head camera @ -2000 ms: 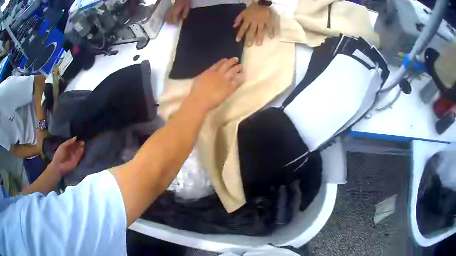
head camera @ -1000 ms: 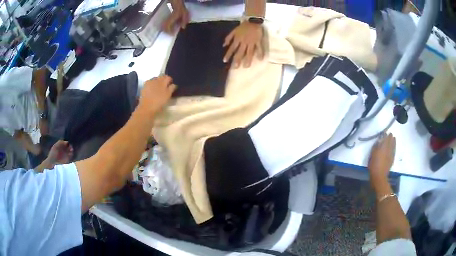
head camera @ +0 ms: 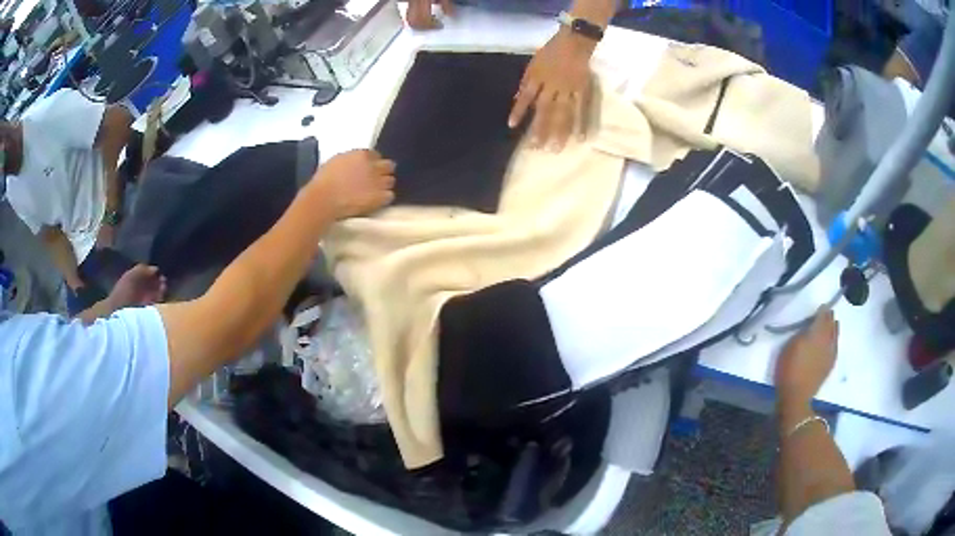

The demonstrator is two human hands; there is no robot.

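My right hand (head camera: 806, 361), at the end of a forearm from the lower right edge, rests empty on the white table's near edge. My left hand is not in view. A flat black square panel (head camera: 452, 131) lies on cream fabric (head camera: 565, 199) that drapes over the table edge. White panels with black edging (head camera: 649, 283) are fanned over the cream fabric's right side, with a black panel (head camera: 492, 351) at their lower end. Another person's hand (head camera: 361, 183) touches the panel's left side; a hand (head camera: 555, 94) with a wristband lies at its right edge.
A dark grey garment (head camera: 225, 209) lies at left beside a person in light blue. A white-rimmed trough (head camera: 288, 487) holds dark material and crumpled clear plastic (head camera: 340, 361). A grey hose (head camera: 901, 141) crosses at right. A machine (head camera: 246, 42) stands at the far left.
My right forearm and hand have come into view at the lower right since the first frame. The person at left has moved a hand from the panel's lower right to its left side.
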